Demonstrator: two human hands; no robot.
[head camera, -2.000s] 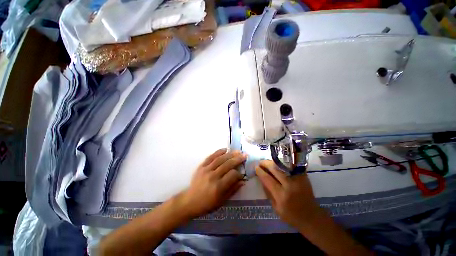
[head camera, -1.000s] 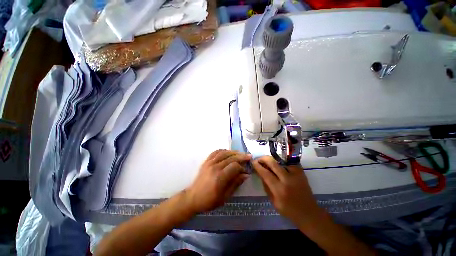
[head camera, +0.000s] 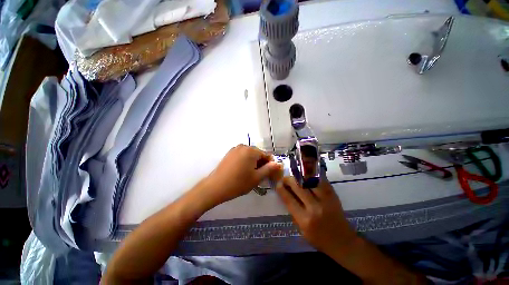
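Observation:
My left hand (head camera: 244, 172) is left of the needle area, its fingers curled and pinched together over a small piece of grey-blue fabric (head camera: 260, 190), which shows only as a bit beneath them. My right hand (head camera: 313, 210) lies just right of it, fingertips by the left fingertips and partly behind the shiny take-up lever guard (head camera: 308, 161). Its grip is hidden. The white sewing machine head (head camera: 357, 94) stands above both hands. The needle and most of the fabric are hidden.
Grey-blue cut strips (head camera: 83, 150) lie in a heap on the table's left, with another stack of strips (head camera: 159, 94) beside them. A wrapped brown packet (head camera: 150, 47) is behind. Dark-red snips (head camera: 427, 167) and red-and-green scissors (head camera: 474, 186) lie right. A measuring tape (head camera: 251, 230) edges the table.
My left hand has moved up and its fingers have curled in more. The light-blue strip seen beside the machine head is no longer visible there. The view has shifted, so the machine head appears further left.

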